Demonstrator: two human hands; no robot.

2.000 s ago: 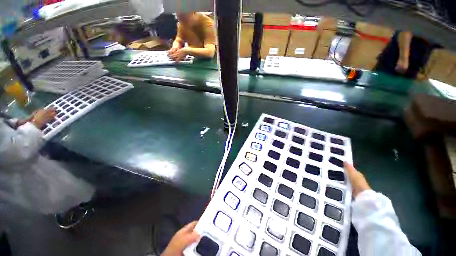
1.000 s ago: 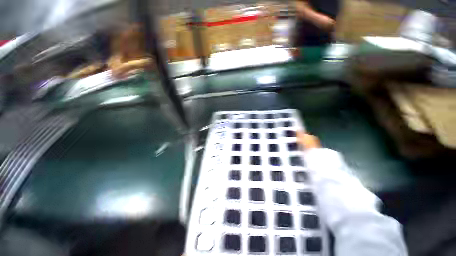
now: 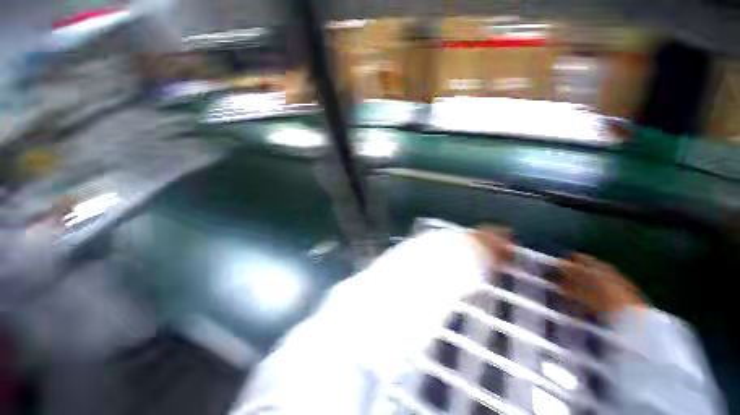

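The white foam tray (image 3: pixel 466 324) with rows of dark rounded display units (image 3: pixel 445 354) lies in front of me at the lower right, blurred. Two units near its lower right look bright white. My left hand (image 3: pixel 493 245) is over the tray's far edge, and its white sleeve covers the tray's left side. My right hand (image 3: pixel 596 284) is over the far right part of the tray with bent fingers. Blur hides the fingertips of both hands, so whether either grips anything cannot be told. The near end of the tray is cut off by the picture's edge.
The glossy green bench (image 3: pixel 268 190) runs across the view. A dark post (image 3: pixel 329 105) stands beyond the tray. White trays (image 3: pixel 519 117) lie on the far side before brown cartons (image 3: pixel 503 73). A blurred neighbour's hand and tray (image 3: pixel 89 211) are at the left.
My left hand and sleeve have come in over the tray's far left. My right hand has moved from the right edge onto the units. The camera view has swung and blurred.
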